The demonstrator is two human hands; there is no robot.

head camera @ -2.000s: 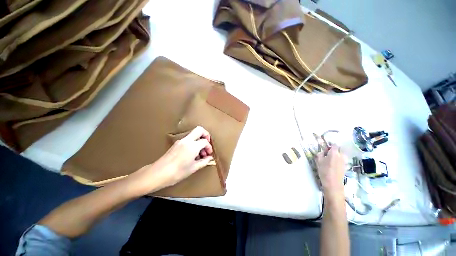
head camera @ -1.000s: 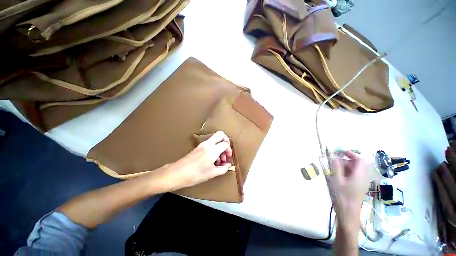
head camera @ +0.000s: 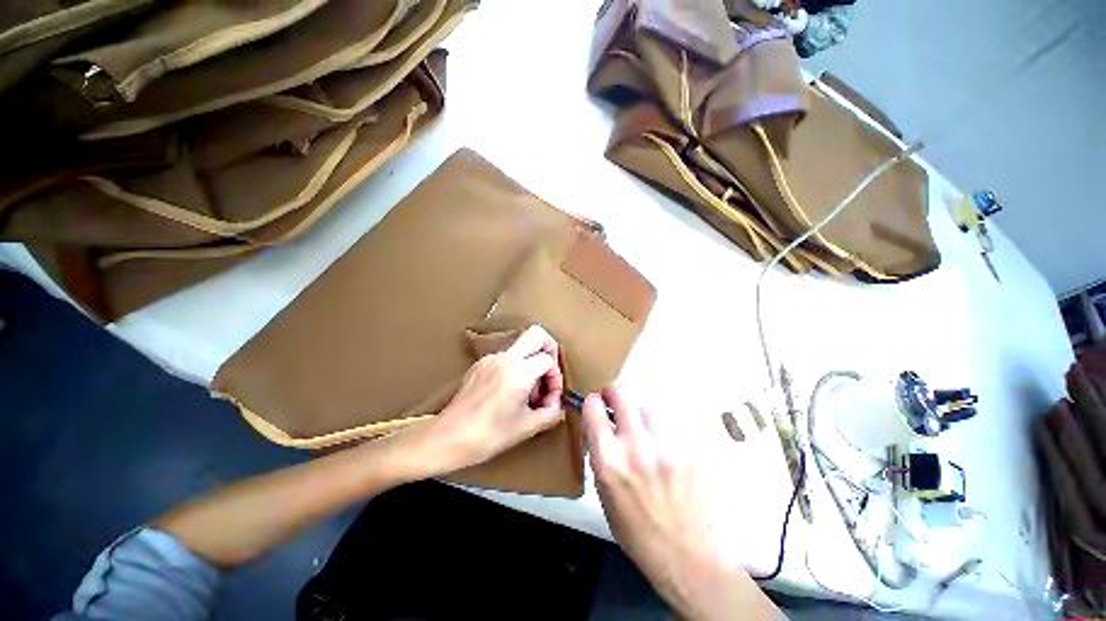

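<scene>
A brown bag body [head camera: 376, 285] lies on the white table, with a tan edge binding [head camera: 315, 437] along its lower left and a red-brown reinforcement patch [head camera: 606, 277] near its right corner. My left hand [head camera: 509, 386] pinches a folded edge of the brown panel between thumb and fingers. My right hand [head camera: 637, 467] holds a thin dark pen-like tool [head camera: 575, 398], mostly hidden by the fingers. Its tip is at the fold beside my left fingertips. A dark cord [head camera: 791, 516] runs down at the right of this hand.
A bag stack [head camera: 231, 134] rises at the left. More brown bags [head camera: 837, 182] lie at the far side, crossed by a pale cable [head camera: 837, 216]. A white tool pot [head camera: 891, 406], a yellow-and-black box [head camera: 924, 471], small pads [head camera: 742, 422] and tangled wires are at the right.
My right hand has come from the cords and small tools at the right to the fold, now with a dark tool in it. My left hand keeps its pinch on the panel.
</scene>
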